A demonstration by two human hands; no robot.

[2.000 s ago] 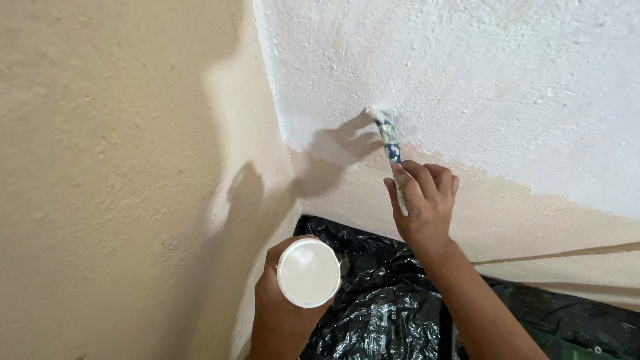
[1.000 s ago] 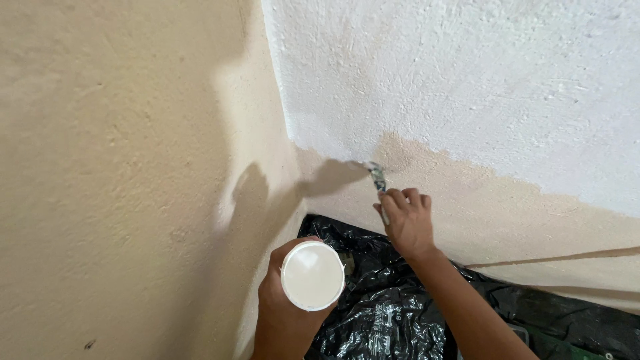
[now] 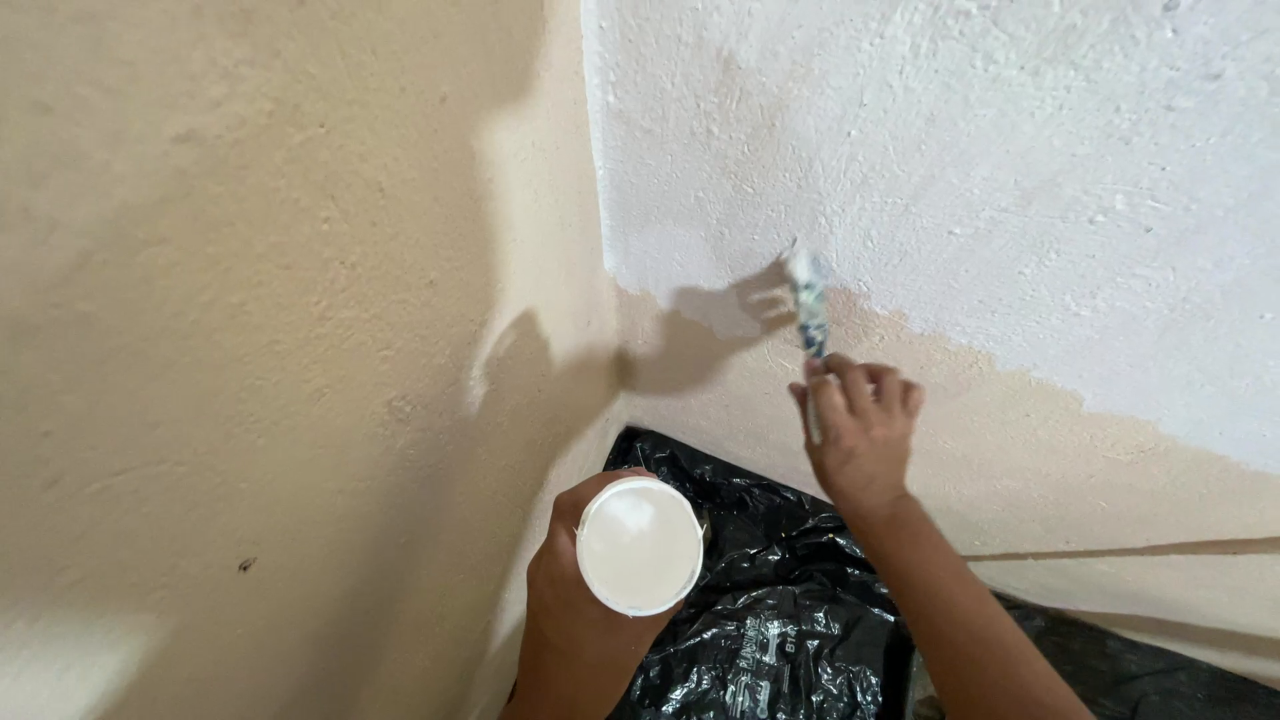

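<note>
A white round tub of pale paint [image 3: 640, 546] is held from its left side by my left hand [image 3: 575, 600], low at the centre. My right hand [image 3: 862, 430] grips the handle of a paint-smeared paintbrush [image 3: 812, 310]. The bristles, coated in white, point up against the right wall, near the lower edge of its white painted area [image 3: 950, 180]. Beneath that edge the wall is bare beige [image 3: 1020, 440].
A beige wall [image 3: 250, 300] stands at the left and meets the right wall in a corner. Crumpled black plastic sheeting [image 3: 780, 600] with printing lies below. A ledge or baseboard [image 3: 1130, 585] runs along the lower right.
Between one second ago and now, my right hand has moved the brush up the wall, after it was lower two frames' span in between. My left hand still holds the tub.
</note>
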